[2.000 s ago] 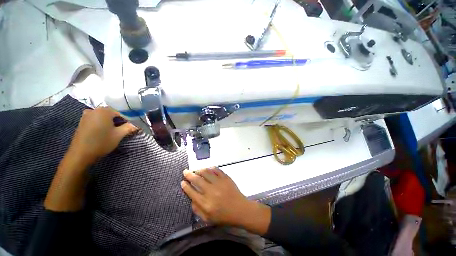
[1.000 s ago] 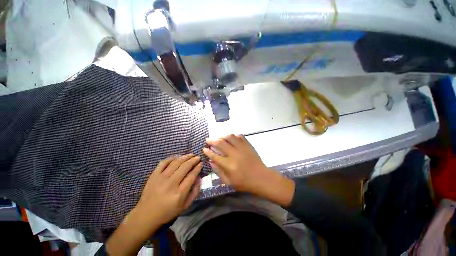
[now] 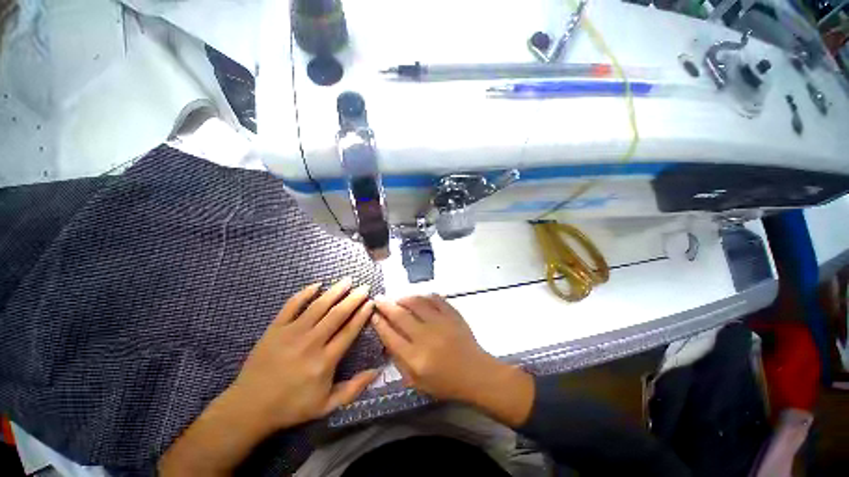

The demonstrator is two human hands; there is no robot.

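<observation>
The dark checked garment piece (image 3: 195, 252) lies spread on the table left of and in front of the sewing machine's needle end. Its right edge runs up to the needle area, where the take-up lever guard (image 3: 363, 186) partly hides the presser foot. My left hand (image 3: 303, 349) lies flat on the cloth, fingers slightly spread and pointing at the needle area. My right hand (image 3: 433, 345) rests at the cloth's right edge, its fingertips close to my left fingertips. I cannot tell whether my right fingers pinch the edge.
The white lockstitch machine (image 3: 559, 130) spans the top, with a grey pen (image 3: 503, 71) and a blue pen (image 3: 577, 88) on it. Yellow-handled scissors (image 3: 570, 261) lie under its arm. A grey marked strip (image 3: 559, 354) follows the table's front edge. White sheets (image 3: 74, 93) lie at upper left.
My left hand has moved from the cloth's upper part down beside my right hand, then slightly forward. The cloth lies flatter near the needle. The camera view has shifted.
</observation>
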